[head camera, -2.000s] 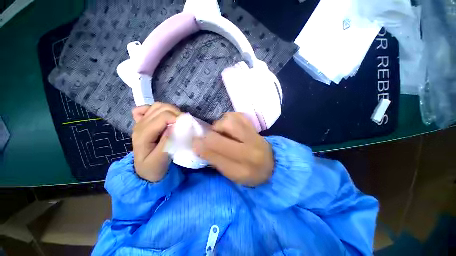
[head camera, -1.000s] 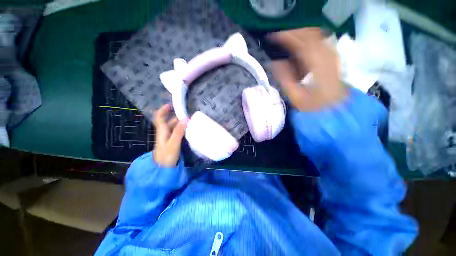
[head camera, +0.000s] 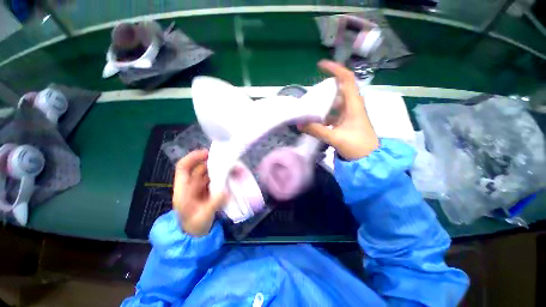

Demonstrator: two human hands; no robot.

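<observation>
A white and pale pink cat-ear headset (head camera: 269, 117) is held up over the mat, headband toward the top and both cat ears pointing up. My left hand (head camera: 196, 190) grips its left side near the ear cup (head camera: 244, 195). My right hand (head camera: 348, 117) holds the headband at the right cat ear, thumb below and fingers behind. The other cup's pink ear cushion (head camera: 286, 174) hangs at the right and is blurred. The grey speckled sheet (head camera: 184, 144) lies beneath on the black work mat (head camera: 149, 207). No wiping cloth can be made out in my hands.
Other headsets lie on grey sheets at the far left (head camera: 24, 162), the back left (head camera: 133, 51) and the back right (head camera: 366, 41). Clear plastic bags (head camera: 479, 156) are heaped at the right. White sheets (head camera: 389, 114) lie beside my right hand. A pale rail (head camera: 161, 93) crosses behind the mat.
The headset has been lifted from the sheet and tilted, cat ears up. My right hand has come back from the white sheets to the headband. The view now reaches farther across the bench.
</observation>
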